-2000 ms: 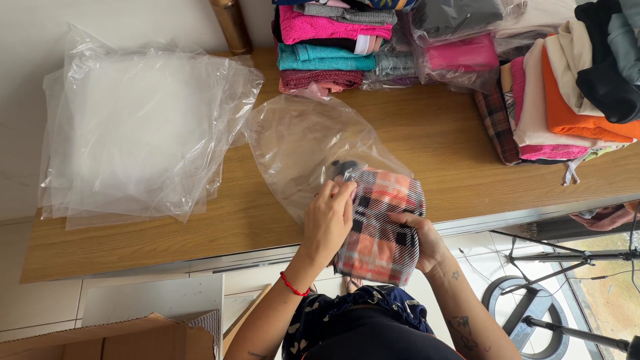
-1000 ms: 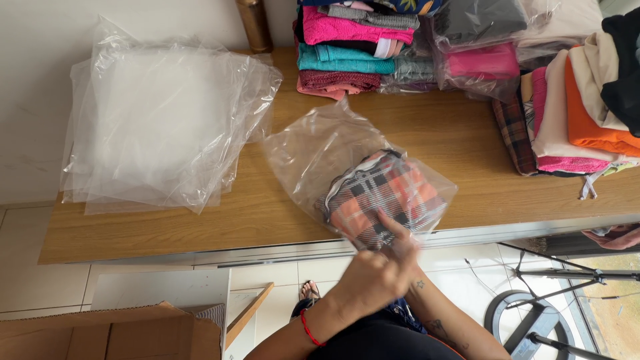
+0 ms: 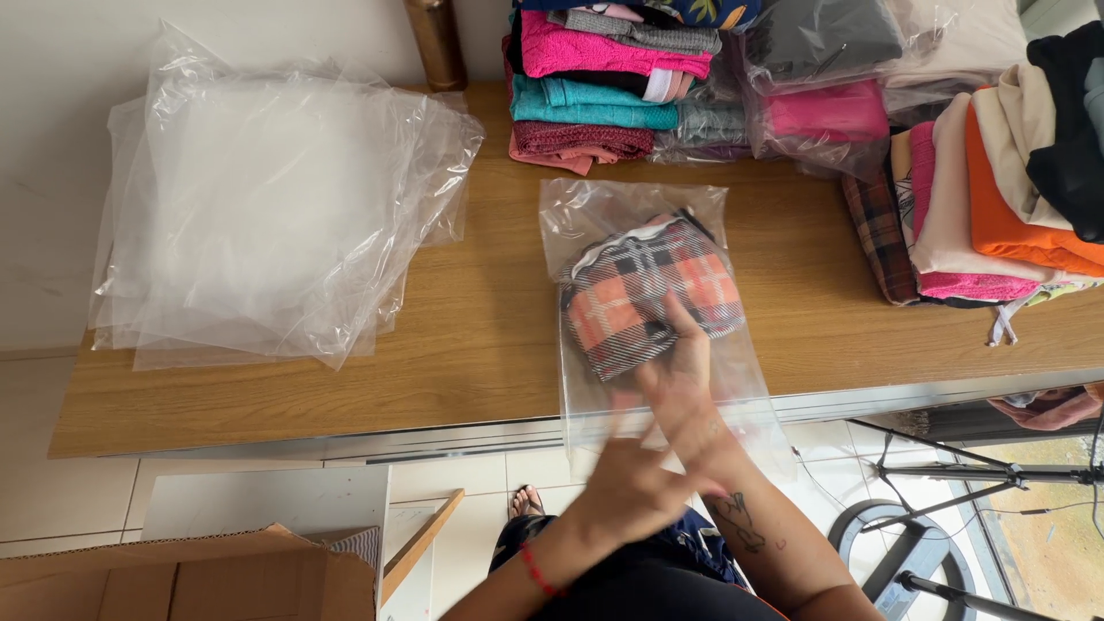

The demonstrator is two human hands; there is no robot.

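A folded plaid garment (image 3: 651, 289) in orange, black and white lies inside a clear plastic bag (image 3: 578, 405) at the table's front edge. My right hand (image 3: 677, 358) is at the garment's lower edge, one digit extended over the fabric; whether the others grip it is unclear. The bag's film spreads around that hand and wrist; whether they are inside it is unclear. Nearer my body, my left hand (image 3: 634, 483), blurred and with a red bracelet, has its fingers apart and holds nothing. It crosses before my right forearm, by the bag's lower end.
Clear plastic bags (image 3: 250, 207) lie stacked at the left of the wooden table (image 3: 483, 345). Folded clothes (image 3: 595, 103) and bagged clothes (image 3: 828, 112) stand at the back, with another clothes pile (image 3: 992, 198) at right. Below are a cardboard box (image 3: 250, 569) and a black stand (image 3: 914, 552).
Two seconds ago both hands were at the garment beside the bag; now the garment is inside it. Since one second ago the bag has turned and my left hand has come away from my right.
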